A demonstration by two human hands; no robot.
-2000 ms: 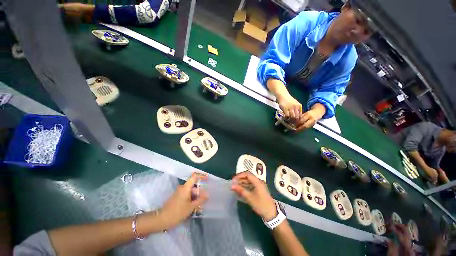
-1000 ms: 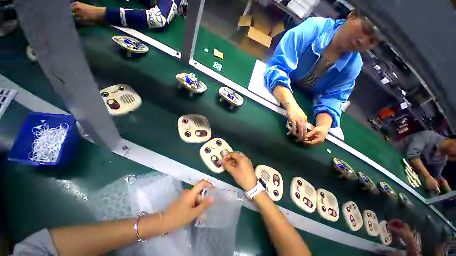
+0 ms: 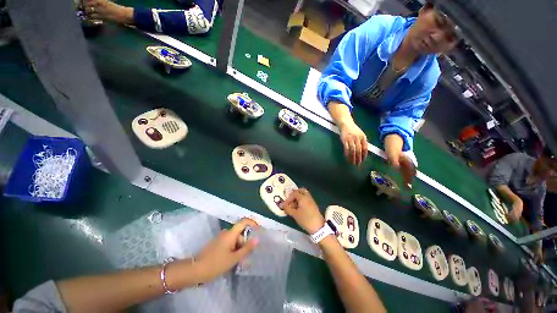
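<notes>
My right hand (image 3: 300, 209) is over the lower right part of a cream front cover (image 3: 276, 191) on the near side of the belt, fingertips together at its dark oval opening. Anything pinched in the fingertips is too small to tell. My left hand (image 3: 231, 246) holds a clear backing sheet (image 3: 269, 247) by its left edge, above the near ledge. More clear sheets (image 3: 186, 235) lie loose under my left forearm.
More cream covers (image 3: 160, 128) lie along the green belt (image 3: 201, 160). Part-built units (image 3: 245, 106) stand on its far side. A blue bin (image 3: 24, 174) of white rings is at left. A metal post (image 3: 76, 92) rises nearby. A person in blue (image 3: 372, 73) sits opposite.
My right hand has moved from the clear sheet onto a cover and followed it rightward. Covers and units have shifted right. The opposite person's hands have parted from a unit. My left hand stays near the sheet.
</notes>
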